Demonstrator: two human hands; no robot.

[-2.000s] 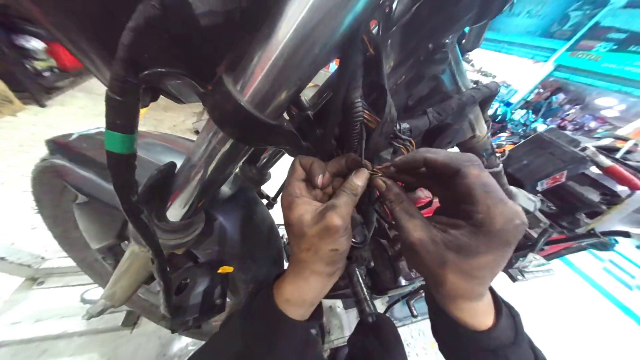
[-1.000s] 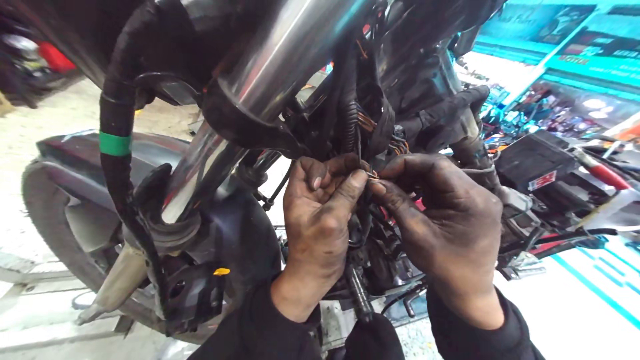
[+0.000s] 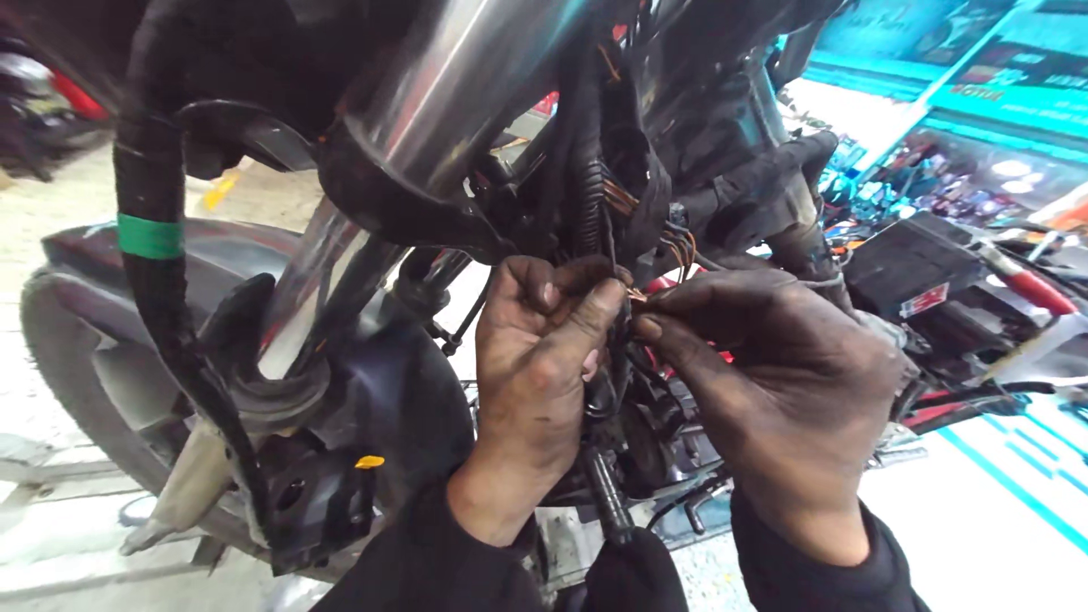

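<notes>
My left hand (image 3: 540, 365) pinches thin wires with bare copper-coloured strands (image 3: 635, 295) between thumb and forefinger. From the other side, my right hand (image 3: 765, 374) grips the strands with thumb and fingertips, so the two hands nearly meet. Both hands are darkly stained. Just above them runs a black corrugated wire conduit (image 3: 589, 200) beside orange-brown wires (image 3: 620, 197). More thin orange wires (image 3: 682, 251) loop behind my right fingers. How the strands are joined is too small to tell.
A motorcycle's metal fork tube (image 3: 450, 93) and a black taped harness with green tape (image 3: 150, 236) stand at left, above the front wheel (image 3: 68, 365). A black battery-like box (image 3: 901, 263) is at right. A black-covered handle (image 3: 633, 569) lies below my hands.
Both hands stay at the same spot on the wires. My right fingers have shifted slightly around the strands.
</notes>
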